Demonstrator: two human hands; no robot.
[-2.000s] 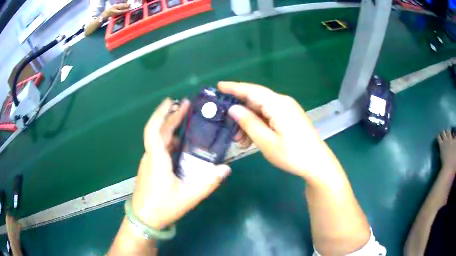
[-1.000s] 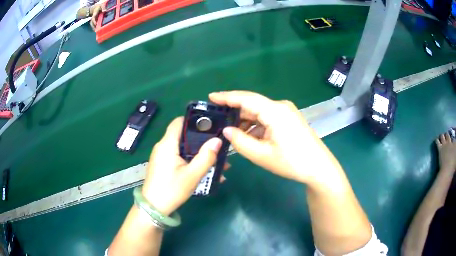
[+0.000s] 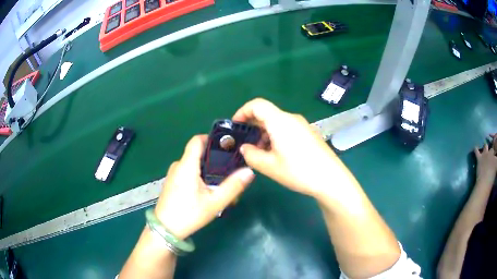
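A black phone unit is held back side up above the pale rail, near the middle of the view. A silver-grey round part shows near its top. My left hand, with a green bangle on the wrist, grips the phone's left side and lower end, its thumb across the lower part. My right hand holds the upper right side between thumb and fingers. The phone's lower end is mostly hidden by my left hand.
Green conveyor belt carries black phones and a yellow-trimmed phone. A metal post stands right, beside stacked phones. A red-orange tray lies on the far side. Another person's arm is at right.
The phones on the belt have moved left, and one has come out from behind the post. The held phone is slightly lower than two seconds ago; my left thumb has shifted on it.
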